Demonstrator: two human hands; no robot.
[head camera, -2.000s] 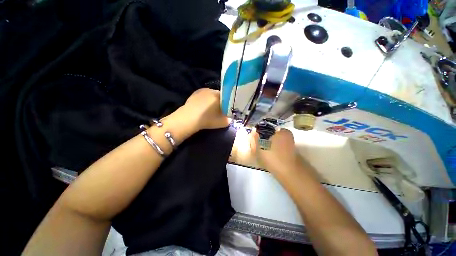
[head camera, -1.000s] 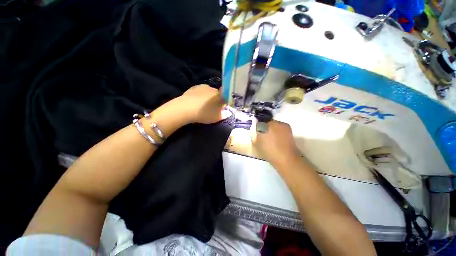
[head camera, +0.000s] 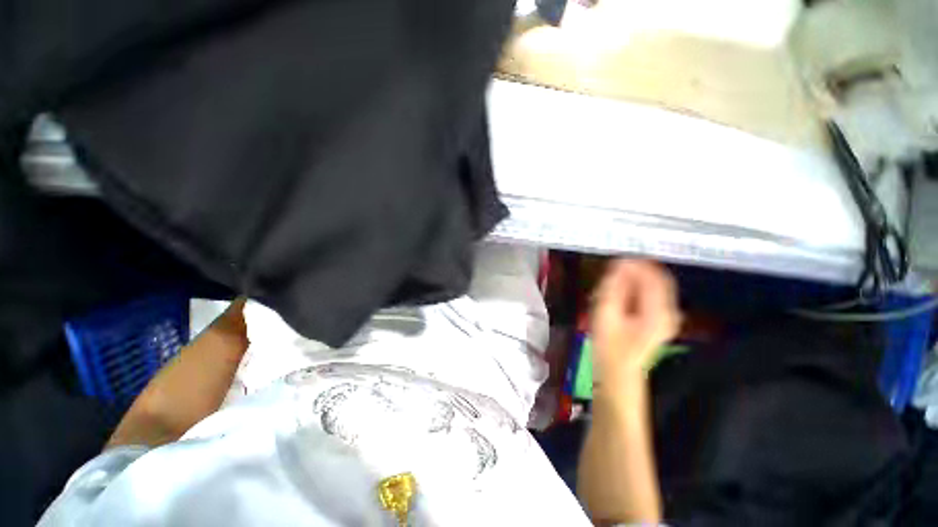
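Observation:
The black garment (head camera: 309, 144) lies over the left part of the white table (head camera: 658, 175) and hangs over its front edge towards my lap. My right hand (head camera: 636, 304) is below the table's front edge, right of my lap, blurred, with its fingers curled; whether it holds anything cannot be told. My left forearm reaches up under the hanging garment, and my left hand is hidden. The beige machine bed (head camera: 658, 72) shows at the top, with the needle area out of the picture.
Black scissors (head camera: 872, 211) lie at the table's right end. A blue latticed basket (head camera: 134, 340) is below at left, another blue basket (head camera: 903, 350) at right. A dark cloth heap (head camera: 771, 422) is at lower right. A green-labelled box (head camera: 584, 369) is beside my lap.
The view has tilted down to my lap. My right hand has left the needle area and moved below the table edge. My left hand has left the seam and gone out of sight.

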